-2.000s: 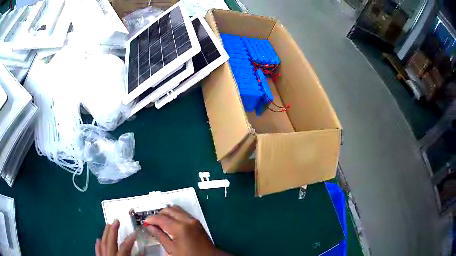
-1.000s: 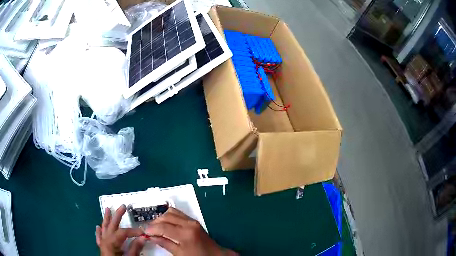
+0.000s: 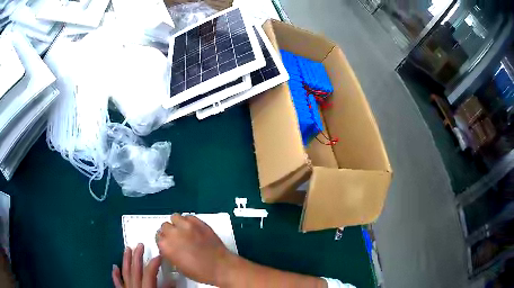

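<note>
The white back of a solar panel unit [image 3: 221, 225] lies on the dark green bench at the bottom. My right hand [image 3: 189, 247] is over its middle, fingers curled down and knuckles up; whether it grips anything is hidden. My left hand [image 3: 137, 270] rests at the unit's lower left, fingers spread, partly cut off by the bottom edge. The circuit board and leads are hidden under my hands. A small white plastic bracket [image 3: 251, 212] lies on the bench just right of the unit.
An open carton [image 3: 346, 199] with blue battery packs [image 3: 307, 107] stands at the right. Framed solar panels [image 3: 214, 56] lean on its left side. White cable bundles [image 3: 76, 129], a crumpled clear bag [image 3: 141, 169] and stacked white housings [image 3: 25, 118] lie at the left. A grey walkway is beyond.
My right hand has moved up over the circuit board, which was visible before, and more forearm shows. My left hand has moved slightly down and right. The camera view has shifted, so the bench things appear further right.
</note>
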